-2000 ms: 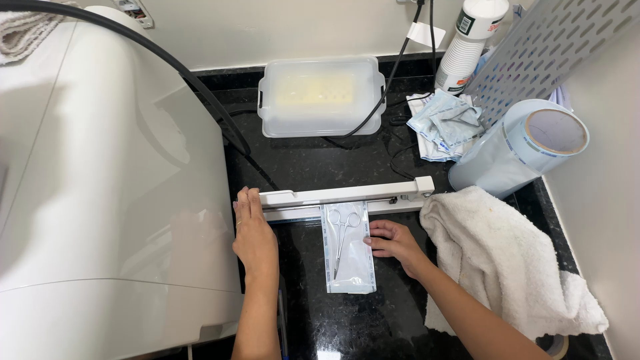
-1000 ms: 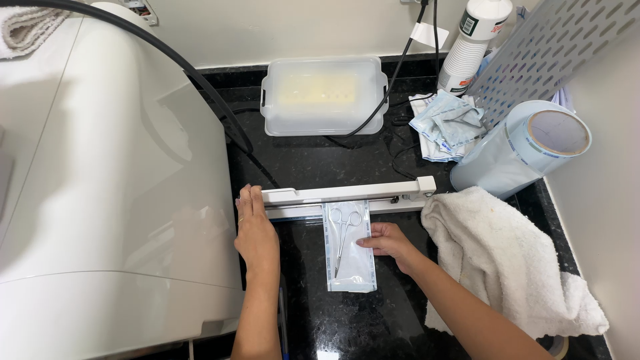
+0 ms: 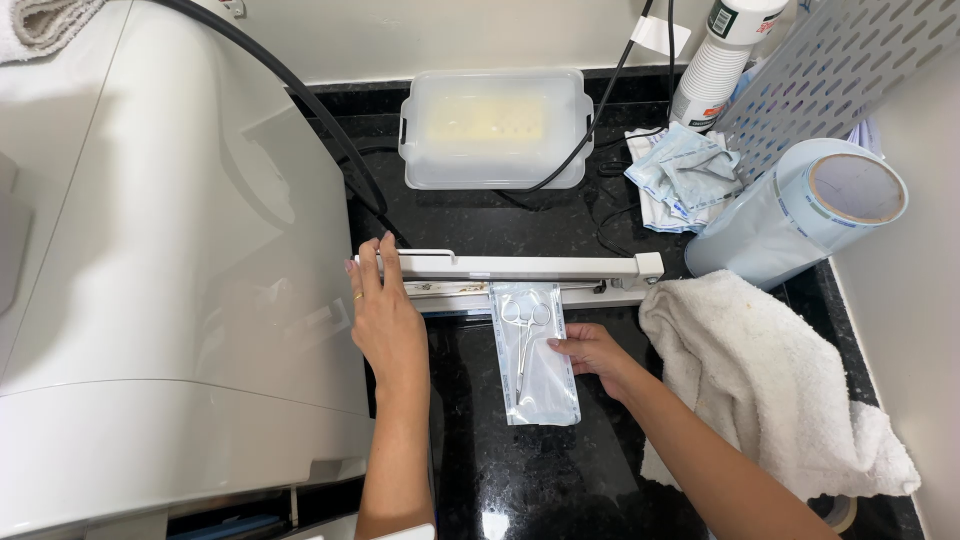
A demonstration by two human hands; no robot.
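A white bar heat sealer (image 3: 517,268) lies across the black stone counter. My left hand (image 3: 381,300) rests with its fingers over the left end of the sealer's arm. A clear sterilization pouch (image 3: 541,382) holds a ring-handled metal instrument (image 3: 524,337), scissors or a clamp, with its rings toward the sealer. The pouch's upper end lies at the sealer's jaw, under the edge of the arm. My right hand (image 3: 596,356) pinches the pouch's right edge between thumb and fingers.
Left stands a large white machine (image 3: 225,300). Behind are a lidded plastic box (image 3: 495,127) and black cables. To the right are small pouches (image 3: 686,176), stacked cups (image 3: 716,75), a perforated grey rack (image 3: 840,82), a pouch-film roll (image 3: 795,210) and a white towel (image 3: 757,382).
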